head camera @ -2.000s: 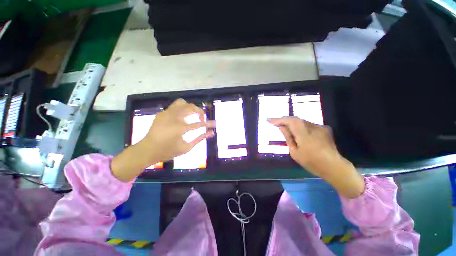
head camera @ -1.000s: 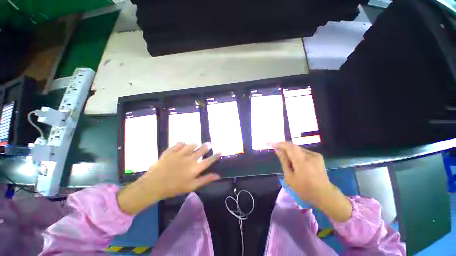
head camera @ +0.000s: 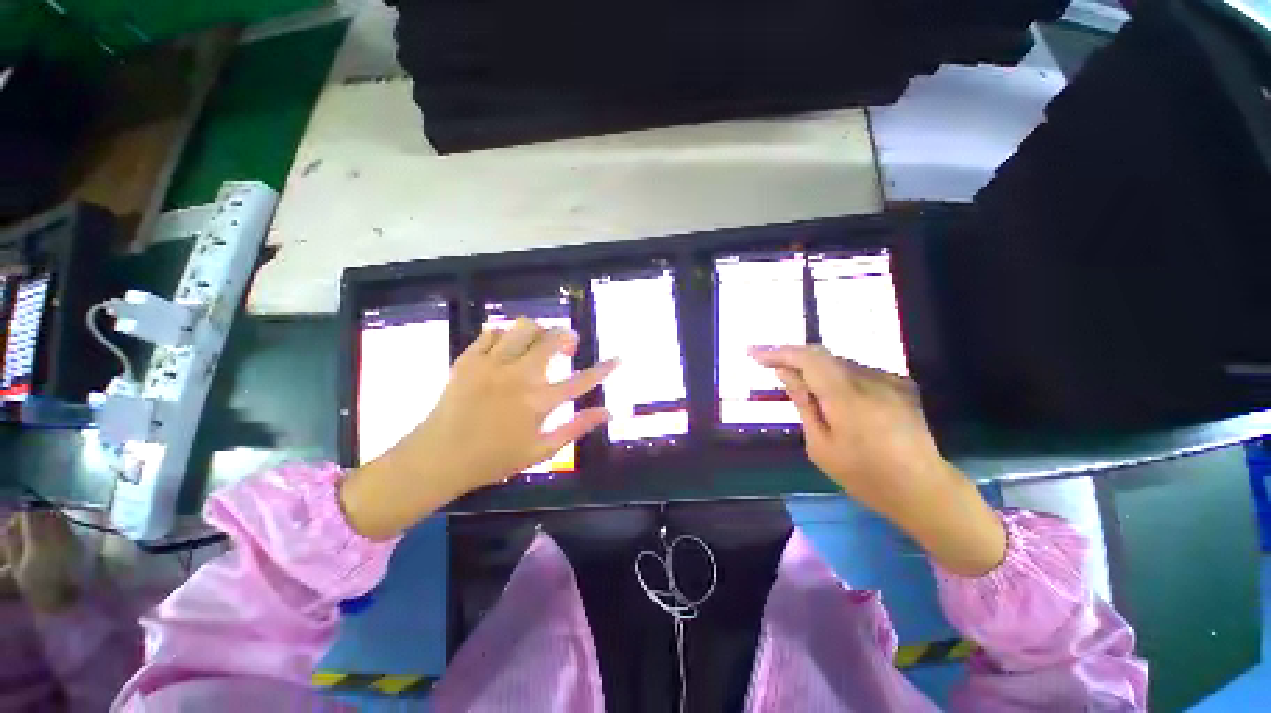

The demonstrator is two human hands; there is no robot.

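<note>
A long black phone tray [head camera: 530,490] holds several phones with bright white screens side by side. My left hand [head camera: 505,404] is over the second phone from the left, fingers spread, holding nothing, and hides part of its screen. The middle phone [head camera: 640,355] shows beside my left fingertips. My right hand [head camera: 864,418] is over the right part of the tray, its index finger at the screen of the fourth phone [head camera: 750,300]. It holds nothing visible. The rightmost phone [head camera: 853,300] is partly behind my right hand.
A white power strip [head camera: 209,307] with white chargers [head camera: 151,318] lies at left. Black stacked trays [head camera: 697,70] stand behind on a pale board [head camera: 586,181], and another black stack [head camera: 1115,265] at right. A looped white cord [head camera: 675,577] hangs below. Another person's hand [head camera: 42,557] shows at lower left.
Both hands have moved up from the phones' lower edges onto the screens. The other person's hand has come into view at lower left. The camera view has shifted slightly.
</note>
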